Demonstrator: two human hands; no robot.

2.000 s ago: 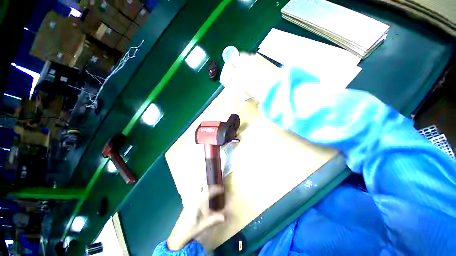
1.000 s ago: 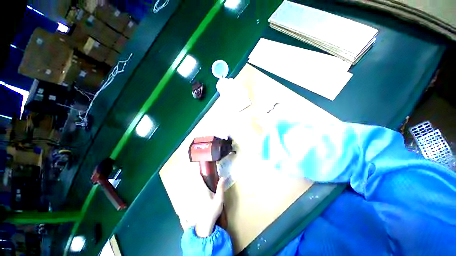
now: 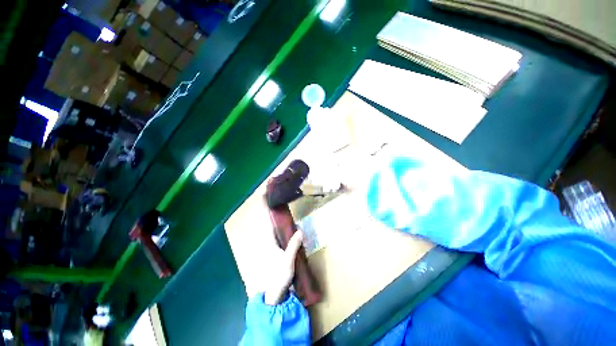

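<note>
A dark red hammer-shaped appliance (image 3: 284,219) is tilted over the tan work board (image 3: 351,270), its dark rounded head end (image 3: 294,174) up. My left hand (image 3: 282,267) is closed around its handle. My right hand (image 3: 354,177) is washed out against the bright board, right of the head. A thin pointed item (image 3: 320,194) runs from its fingertips towards the head; the exact grip is hard to see. A small shiny clear piece (image 3: 311,233) lies beside the handle.
A white bottle (image 3: 317,117) with a round top stands at the board's far corner. Pale strips (image 3: 419,98) and a strip stack (image 3: 449,54) lie right. The green conveyor (image 3: 236,145) bears a small dark part (image 3: 273,131) and another appliance (image 3: 152,246).
The appliance has turned in my left hand, so its dark head end points up and away. My left hand first moved up the handle. My right hand came from the bottle to beside the head.
</note>
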